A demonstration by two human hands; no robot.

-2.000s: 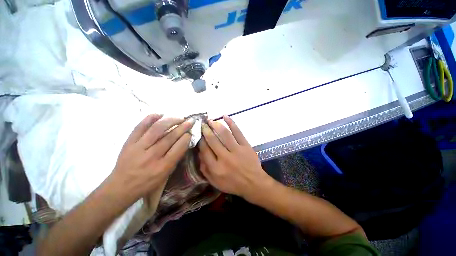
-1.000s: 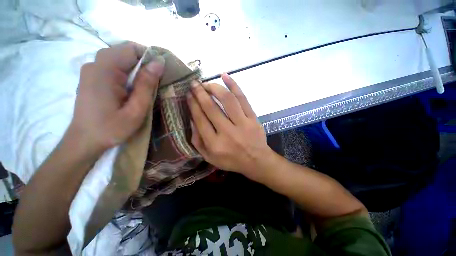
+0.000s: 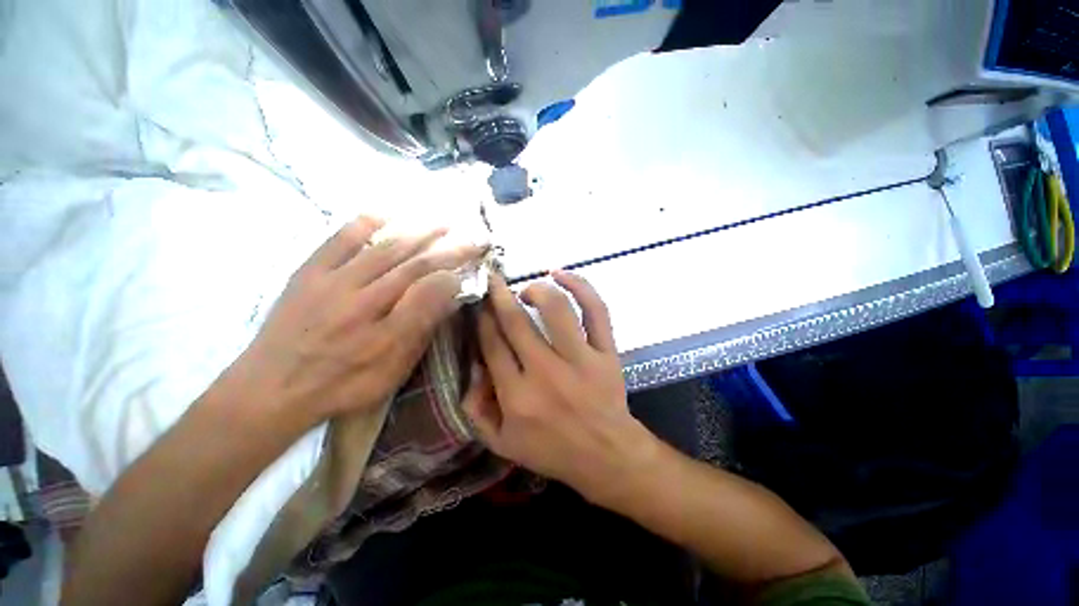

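My left hand (image 3: 361,314) lies on the cloth left of the seam edge (image 3: 478,282), its fingertips pressing the layers. My right hand (image 3: 550,373) holds the same small bunched edge from the right, fingertips close to the left hand's. The plaid fabric (image 3: 408,444) hangs below between the hands, toward the lap. A khaki strip (image 3: 346,474) runs down beside it under my left wrist. The white padded lining (image 3: 130,284) fills the left side. The needle area (image 3: 503,148) of the sewing machine is just above the fingertips; the layers under my fingers are partly hidden.
The white machine head (image 3: 592,59) stands at the top, with a control panel (image 3: 1041,42) at top right. Green and yellow scissors (image 3: 1046,219) and a white lever (image 3: 973,255) are at the right. A measuring tape (image 3: 805,326) runs along the table edge. Dark cloth (image 3: 876,438) lies below.
My left hand has let down the lifted khaki and plaid edge and moved right, flat beside my right hand. The view has shifted, bringing the machine head and scissors back into sight.
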